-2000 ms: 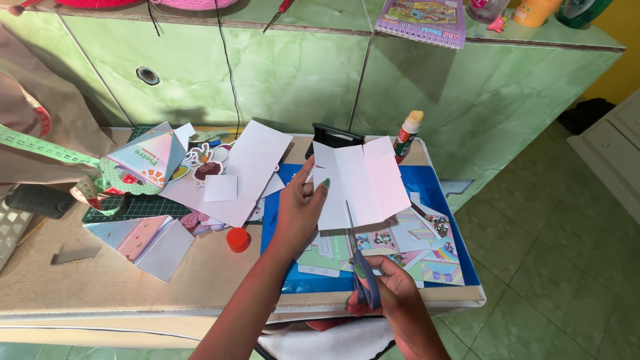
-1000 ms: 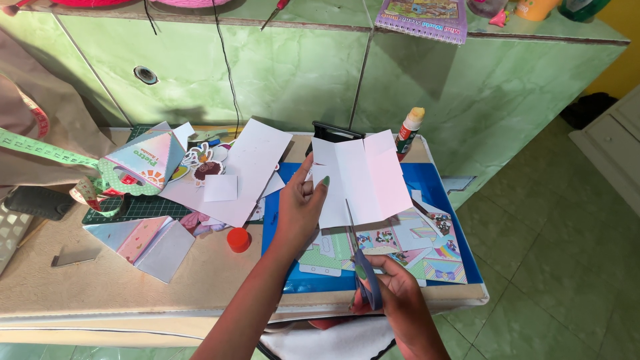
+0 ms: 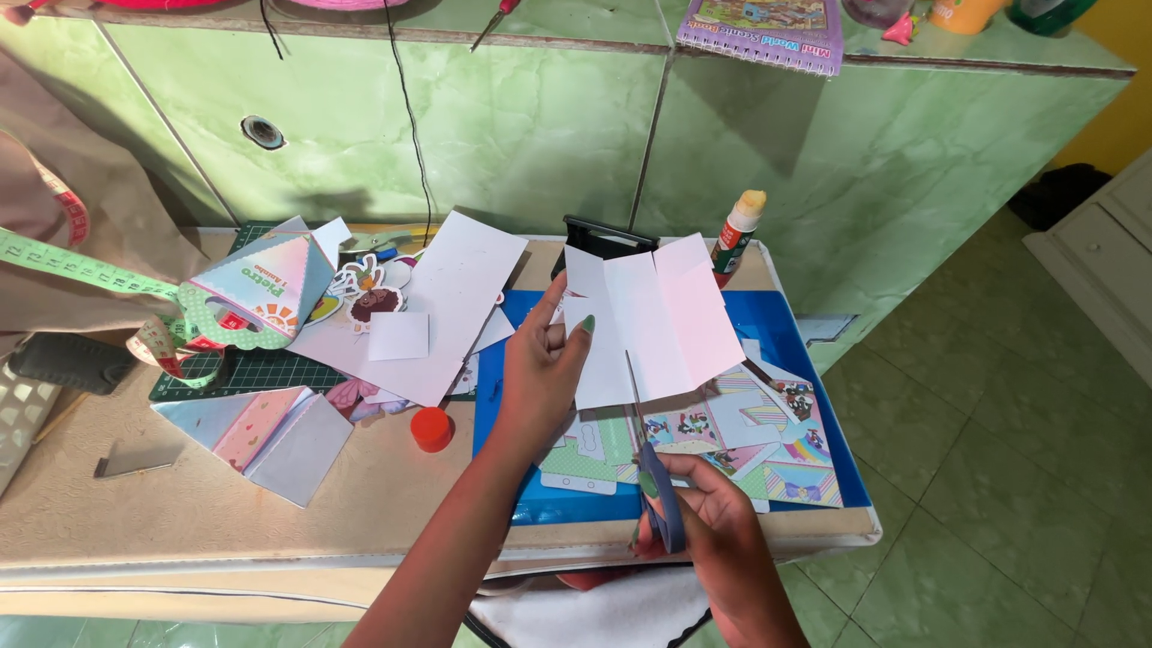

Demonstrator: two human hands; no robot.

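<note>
My left hand [image 3: 545, 364] grips the left edge of a creased sheet of white paper [image 3: 643, 315] that has slits along its edges. In my right hand [image 3: 706, 513] are scissors with blue-grey handles [image 3: 664, 504]; their blades point up at the lower edge of the sheet. Under both hands lies a blue plastic folder [image 3: 540, 504] with printed paper cutouts [image 3: 801, 450] on it. An uncapped glue stick [image 3: 740, 229] stands behind the sheet, and its red cap [image 3: 431, 429] lies left of the folder.
On the left are a folded printed paper box [image 3: 261, 279], a folded striped paper piece [image 3: 256, 441], a green cutting mat [image 3: 261, 372], a tape measure [image 3: 81, 265] and a white sheet [image 3: 454, 297] with a small square on it. A spiral-bound book [image 3: 760, 31] lies on the tiled ledge.
</note>
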